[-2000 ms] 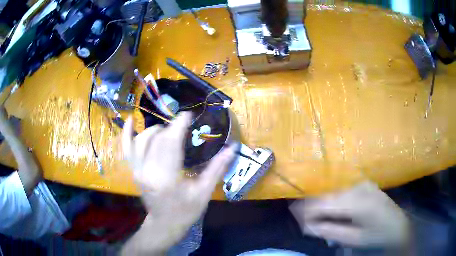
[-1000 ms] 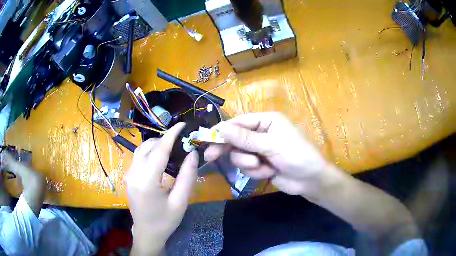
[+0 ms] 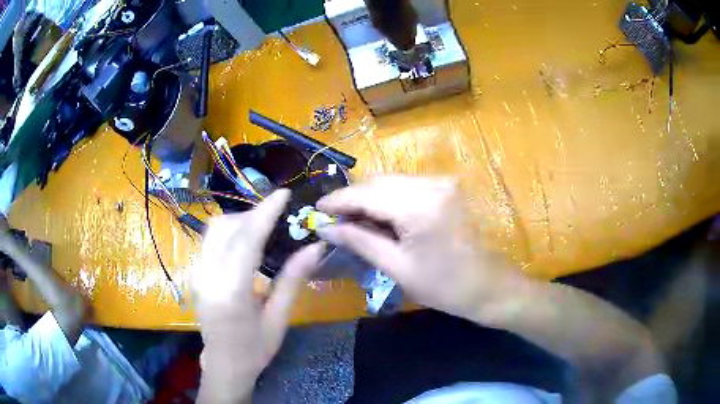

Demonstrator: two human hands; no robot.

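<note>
A camera housing lies with its round black open end facing up. Coloured wire leads stick out of it at the left. A straight black antenna lies along its upper edge. My right hand pinches a small yellow-and-white piece, perhaps tape or a connector, at the white part inside the housing. My left hand is at the housing's lower left, thumb and forefinger apart around that white part; it holds nothing that I can see. The bracket shows partly below my right hand.
A screw feeder stands at the back with a dark driver above it. Loose screws lie beside it. Waiting camera units crowd the upper left; another finned part is at upper right. Another person's arm is at lower left.
My right hand came from the bench's front edge to the housing, and its fingers are now lower, closer to the white part. My left hand has turned slightly and stays beside it.
</note>
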